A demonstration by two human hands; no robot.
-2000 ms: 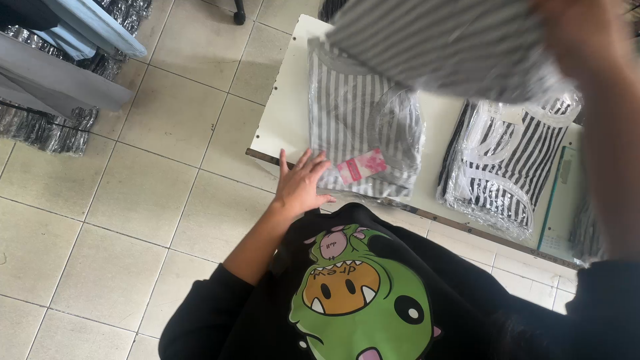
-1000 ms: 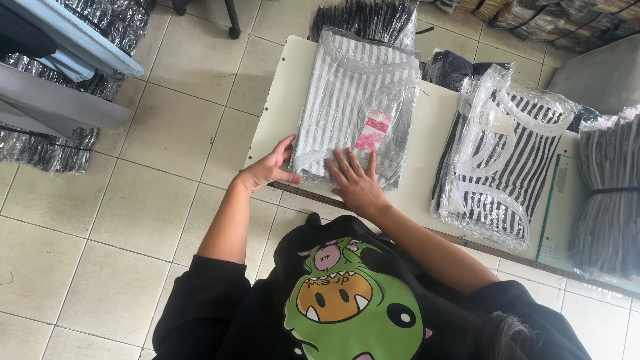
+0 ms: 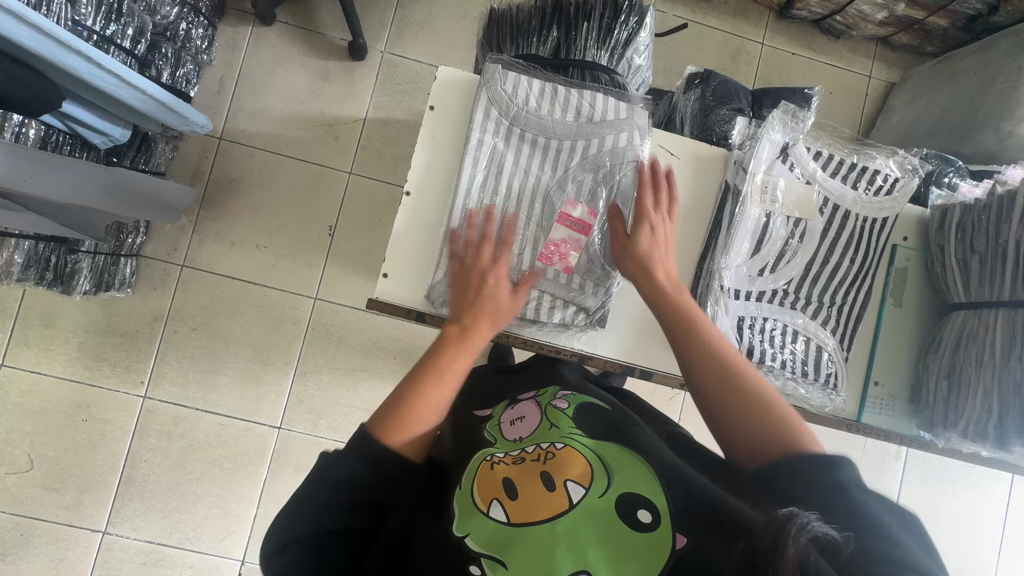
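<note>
Grey-and-white striped garments in clear plastic bags [image 3: 512,160] lie stacked on the near left part of a white table [image 3: 424,176]. A pink printed tag [image 3: 566,236] shows on the top bag. My left hand [image 3: 482,272], slightly blurred, is spread flat over the lower left of the stack. Against the stack's right edge rests my right hand [image 3: 646,228], fingers extended and thumb apart. Neither hand grips anything. To the right, black-and-white striped garments in plastic bags [image 3: 840,248] form another stack.
A tied bundle of bagged garments [image 3: 972,320] stands at the right beside a glass sheet [image 3: 896,344]. Dark bagged bundles [image 3: 568,32] sit beyond the table. More garments [image 3: 72,200] are at the left, and a chair's wheeled base [image 3: 356,40] stands on the tiled floor.
The grey striped bag held up by my right hand two seconds ago is down on the stack. Since one second ago, my right hand has moved from the stack's lower part to its right side.
</note>
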